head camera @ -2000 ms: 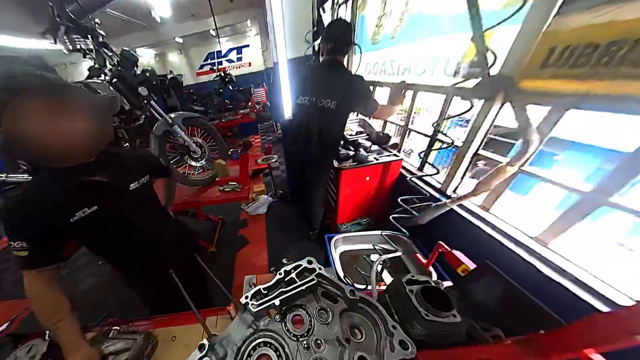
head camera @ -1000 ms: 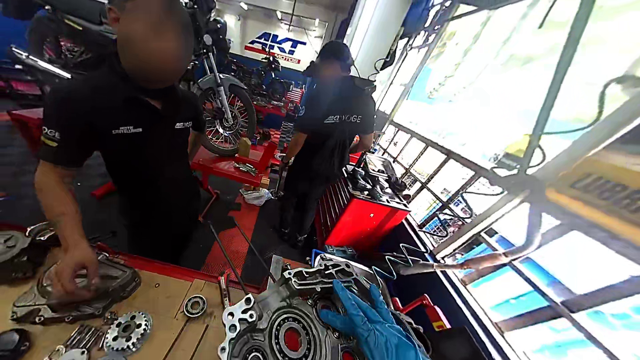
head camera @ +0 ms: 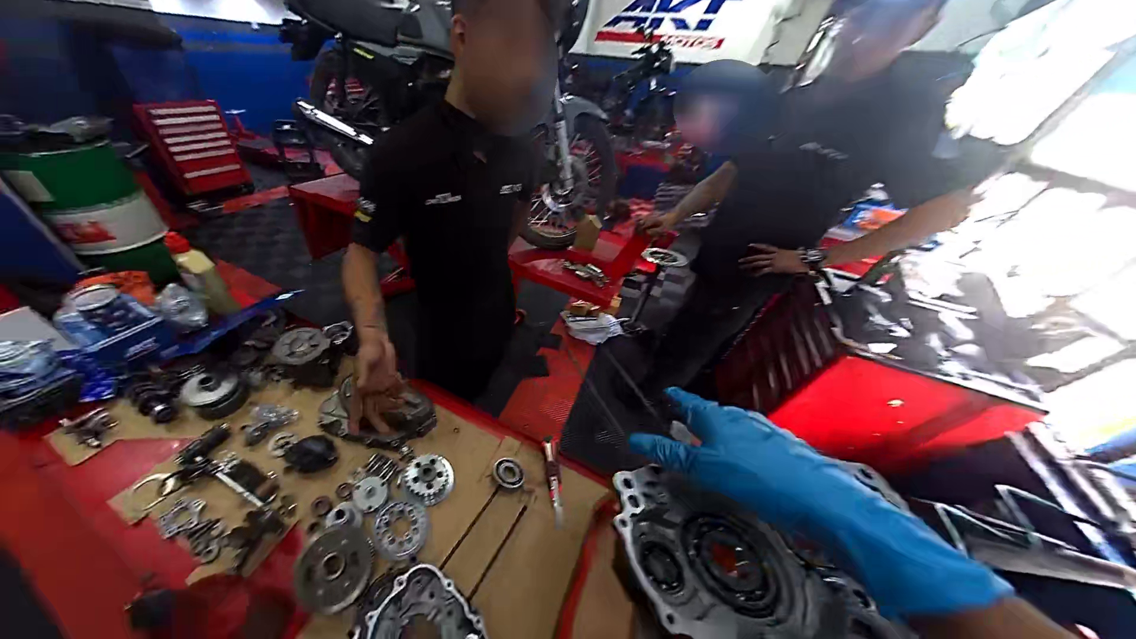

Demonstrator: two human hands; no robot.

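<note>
My right hand (head camera: 754,470), in a blue glove, is held over a metal engine crankcase half (head camera: 728,568) at the lower right. Its fingers are apart, point to the upper left and hold nothing. Large round bearings show in the crankcase. My left hand is out of view. Left of the crankcase, on cardboard, lie a small bearing (head camera: 508,474), a red-handled tool (head camera: 553,479), a toothed clutch part (head camera: 429,480) and a large gear (head camera: 334,569). Another cast engine cover (head camera: 422,608) is at the bottom edge.
Across the bench a person in black (head camera: 453,213) has a hand on an engine cover (head camera: 390,413). Two more people stand at the right by a red tool cabinet (head camera: 896,408). A blue tray (head camera: 151,342) holds containers at the left, near a green and white drum (head camera: 93,209).
The view has swung left and down, showing more bench parts. The gloved right hand, low over the crankcase a second ago, now reaches to the upper left. Another person now shows beside the red cabinet.
</note>
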